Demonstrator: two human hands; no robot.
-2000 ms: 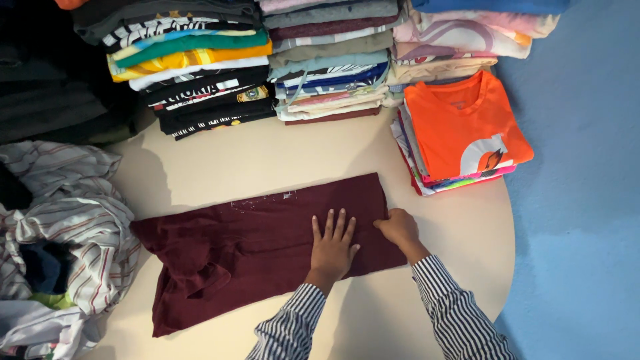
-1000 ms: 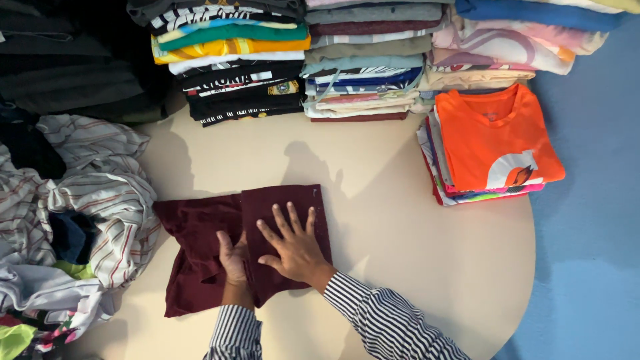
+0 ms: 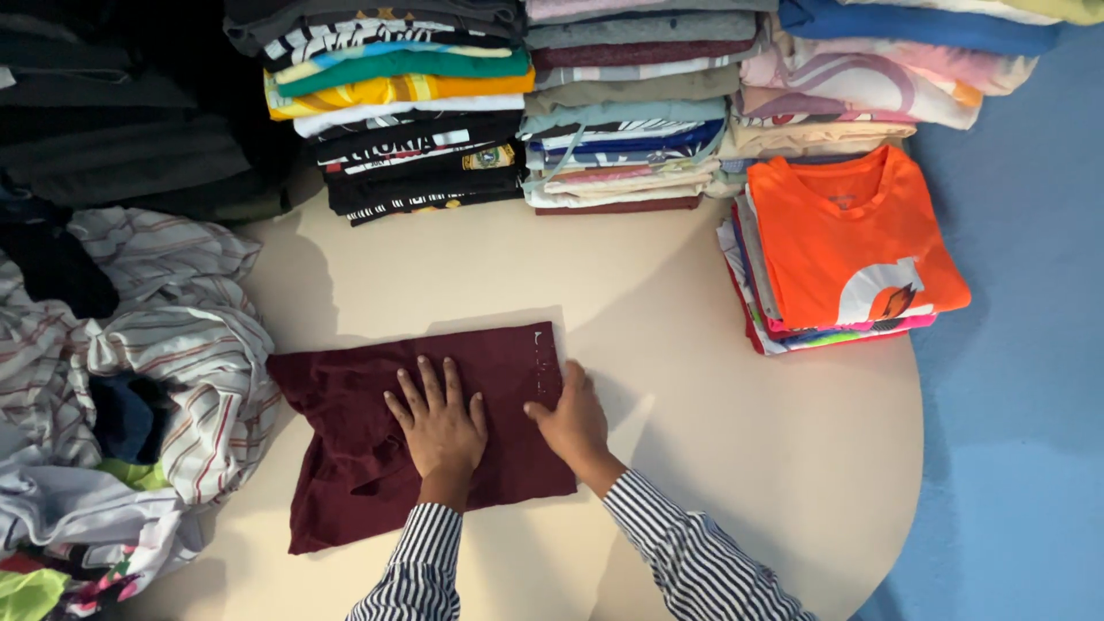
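A partly folded maroon cloth garment (image 3: 509, 448) lies on the pale table, its left part creased and uneven. Flat on its middle rests my left hand (image 3: 446, 427), fingers spread. My right hand (image 3: 571, 416) is at the garment's right edge, thumb over the cloth and fingers just past the edge; whether it pinches the fabric cannot be told. Small pale marks run along that edge. Both wrists come out of black-and-white striped sleeves.
Tall stacks of folded clothes (image 3: 414, 138) line the back of the pale table (image 3: 759, 483). An orange T-shirt (image 3: 854, 250) tops a smaller stack at the right. Loose striped clothing (image 3: 207, 371) is heaped at the left, near dark folded garments (image 3: 112, 155). The table's rounded edge is at the right.
The maroon garment was longer two seconds ago and is now folded shorter. Since one second ago my left hand has moved onto its middle and my right hand to its right edge.
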